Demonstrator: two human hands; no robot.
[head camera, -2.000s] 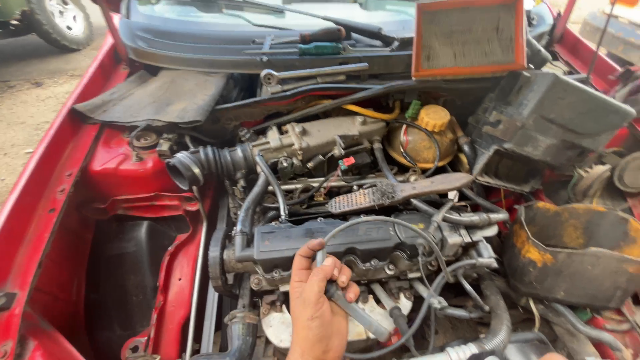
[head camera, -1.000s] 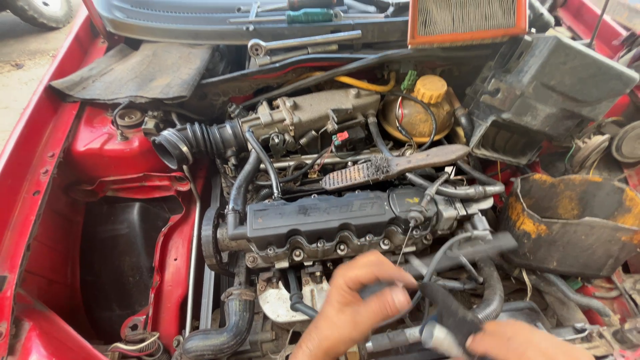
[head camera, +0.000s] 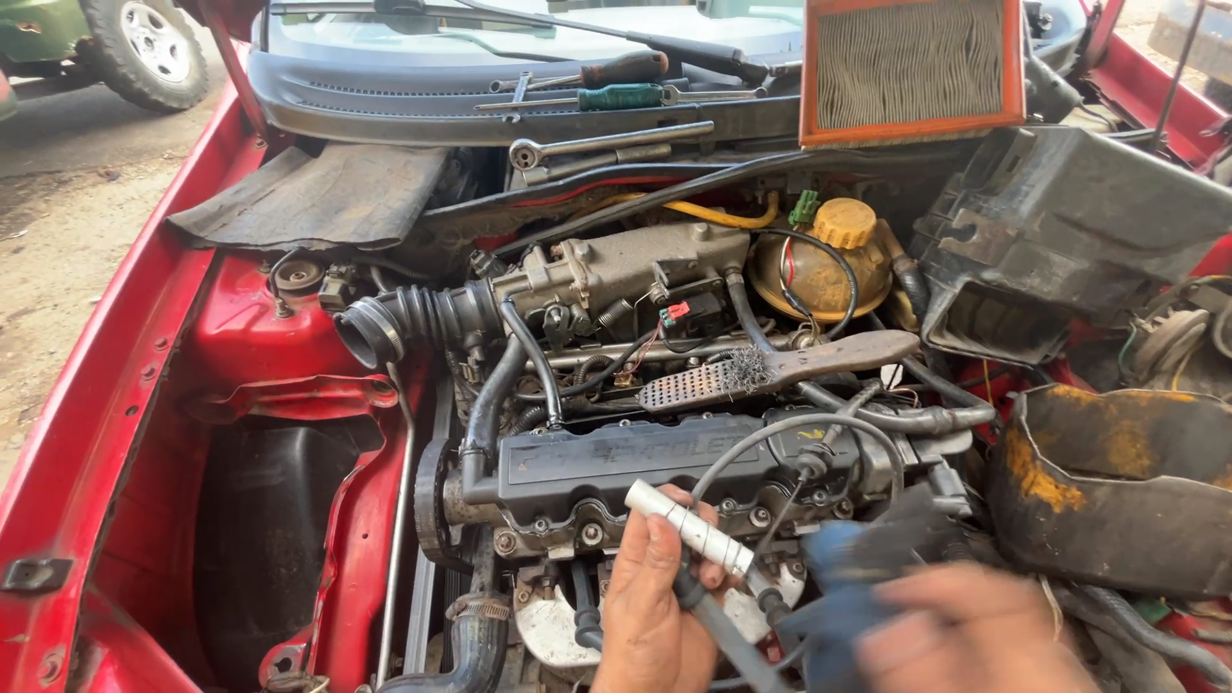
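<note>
Low in the middle, my left hand grips a spark plug wire with a light metal sleeve at its end, above the front edge of the black valve cover. My right hand, blurred, is to its right with a blue and dark cloth at its fingers. The grey cable loops up over the engine's right end. A wire brush with a wooden handle lies across the engine behind the cover, a tuft of steel wool on its bristles.
Behind the engine stand a yellow-capped coolant reservoir and a black airbox. A cut plastic container is at right. An orange-framed air filter, screwdrivers and a ratchet lie by the windshield. A rubber mat covers the left fender edge.
The light sleeve now shows in my left hand, which was lower and open-fingered a second ago. My right hand, absent two seconds ago, came in at the lower right with the dark cloth.
</note>
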